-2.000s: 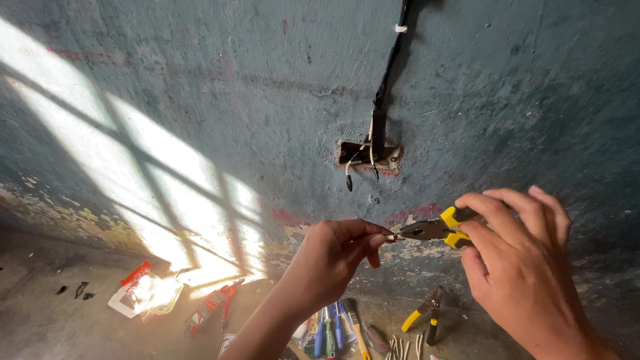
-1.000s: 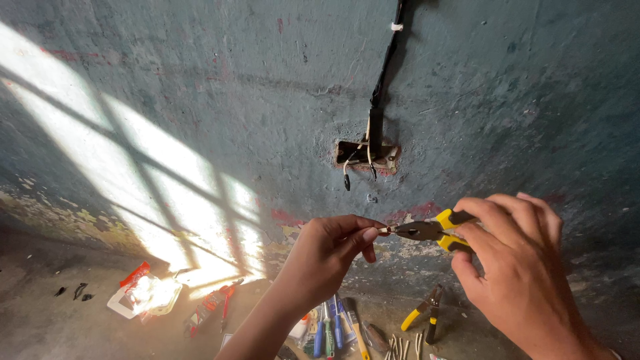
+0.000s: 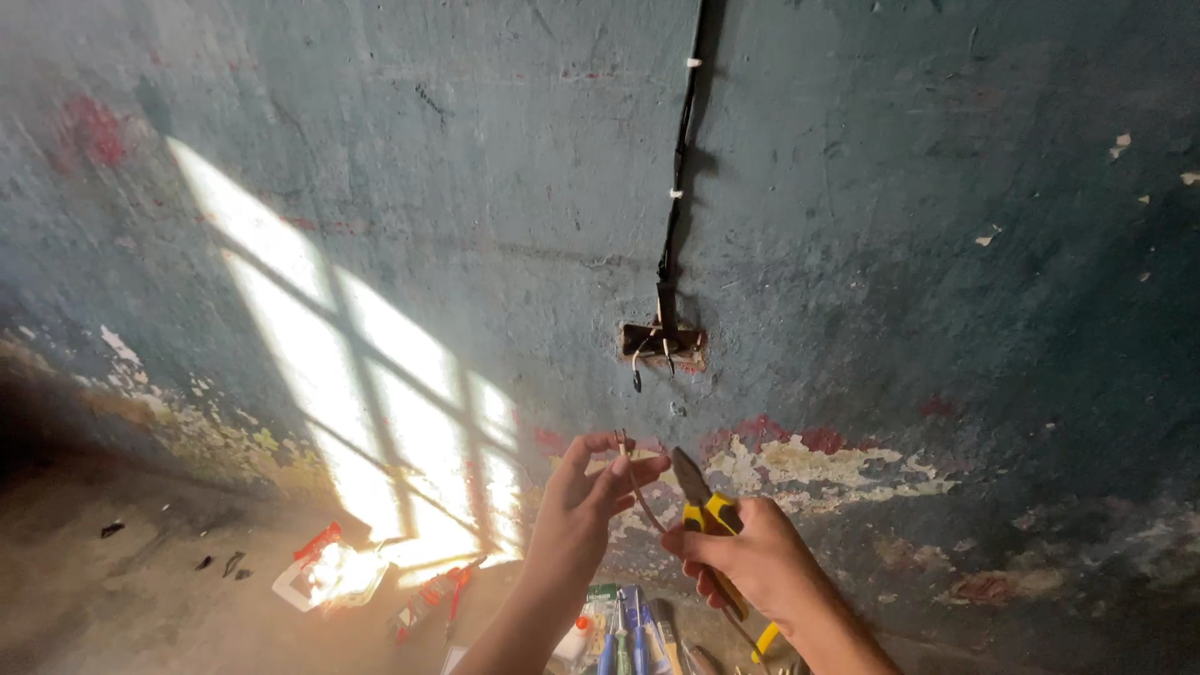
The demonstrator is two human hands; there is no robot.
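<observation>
Between the thumb and fingers of my left hand (image 3: 591,487) is the end of a thin electrical wire (image 3: 641,497), its tip pointing up. The wire runs down past my right hand (image 3: 741,553), which holds yellow-and-black combination pliers (image 3: 696,487) with their jaws closed, pointing up and left. The pliers' jaws stand to the right of my left fingertips, off the wire tip. Above both hands, a rectangular recessed wall box (image 3: 663,345) has short wires with black-wrapped ends (image 3: 637,380) hanging out. A black cable (image 3: 677,169) comes down the wall into it.
Below my hands lie screwdrivers (image 3: 640,647), a brush (image 3: 668,637) and a second yellow-handled tool (image 3: 767,643), partly hidden. On the floor at left are a red-and-clear package (image 3: 323,572) and another red item (image 3: 436,600). The wall's lower part (image 3: 825,469) has peeling paint.
The pliers' jaws were at the wire end by my left fingers; now they are off it and point upward. The wire tip has turned upward. The view has shifted, showing more wall above.
</observation>
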